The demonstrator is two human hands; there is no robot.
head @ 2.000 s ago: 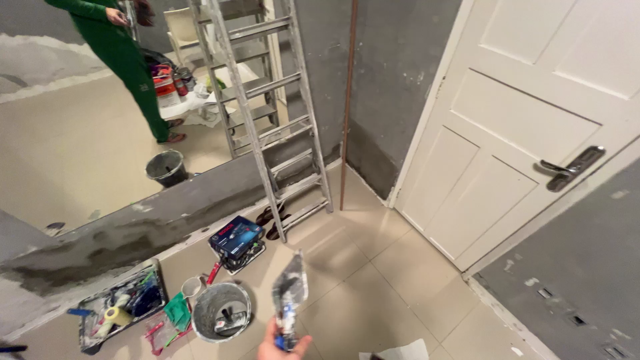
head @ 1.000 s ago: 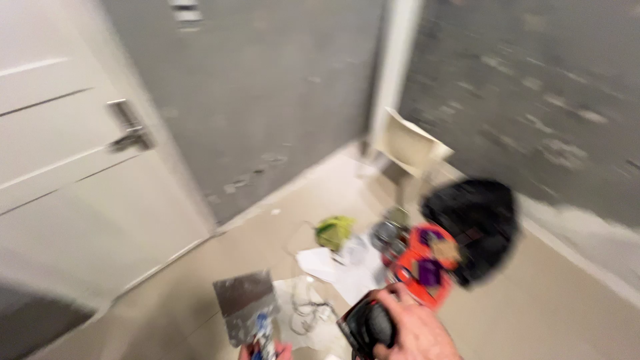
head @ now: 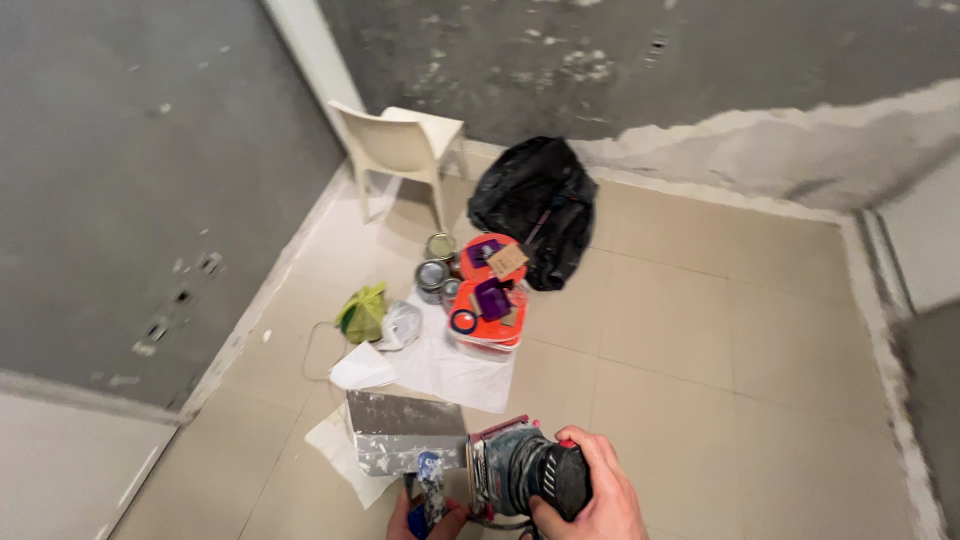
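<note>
My right hand (head: 600,487) grips the black end of a power sander (head: 521,465), which lies on its side in the air with its sanding plate facing left. At the bottom centre my left hand (head: 427,521) holds a wide taping knife (head: 409,431) by its blue, plaster-spattered handle (head: 430,480); a smaller blue-handled tool seems to be in the same grasp. The knife's broad metal blade reaches up and left, its right edge close to the sander's plate. Part of the sander's cord shows below it, near my left fingers.
On the tiled floor stand a cream chair (head: 397,142), a black plastic bag (head: 536,202), tubs with orange lids (head: 491,322), metal-lidded jars (head: 432,276), a green bag (head: 363,313) and white sheets (head: 480,382). Grey patched walls (head: 187,150) meet behind the chair.
The view has swung from the ladder and door to the corner with the chair. Two seconds ago only one hand with a bladed tool showed; now both hands show, one holding the sander.
</note>
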